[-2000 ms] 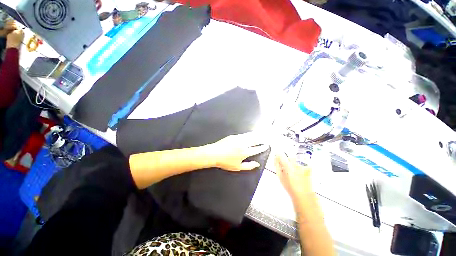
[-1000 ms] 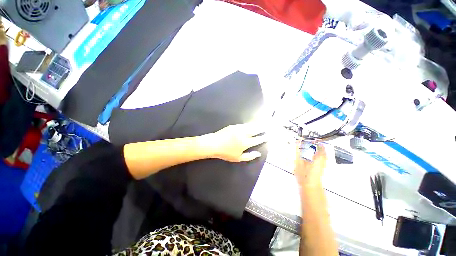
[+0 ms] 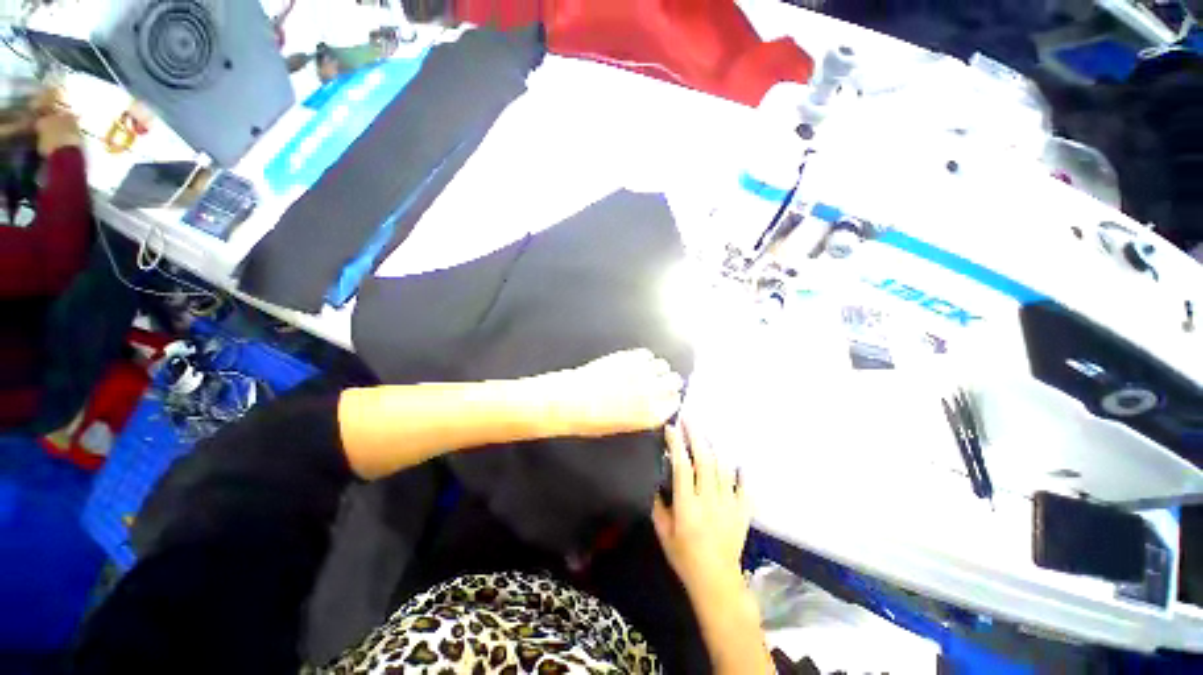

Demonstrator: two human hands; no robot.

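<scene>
A large charcoal-grey cloth panel (image 3: 528, 303) with a seam line lies on the white machine table and hangs over its front edge. My left hand (image 3: 614, 393) lies on the panel near its right edge, fingers bent together, pinching the edge. My right hand (image 3: 702, 508) is just below and right of it, at the same edge, fingers spread; whether it grips the cloth is unclear. The needle area (image 3: 765, 284) of the white sewing machine (image 3: 924, 198) is above the hands, beside bright glare.
A dark strip stack (image 3: 396, 158) with blue at its edge lies upper left. Red cloth (image 3: 686, 46) lies at the far side. A dark pronged tool (image 3: 970, 444) and a phone (image 3: 1088, 537) lie right. A blue crate (image 3: 132, 462) and another person's sleeve (image 3: 60, 224) are left.
My right hand has moved from beside the presser foot down and left to the panel's right edge. My left hand's fingers have closed at that edge. The view has shifted.
</scene>
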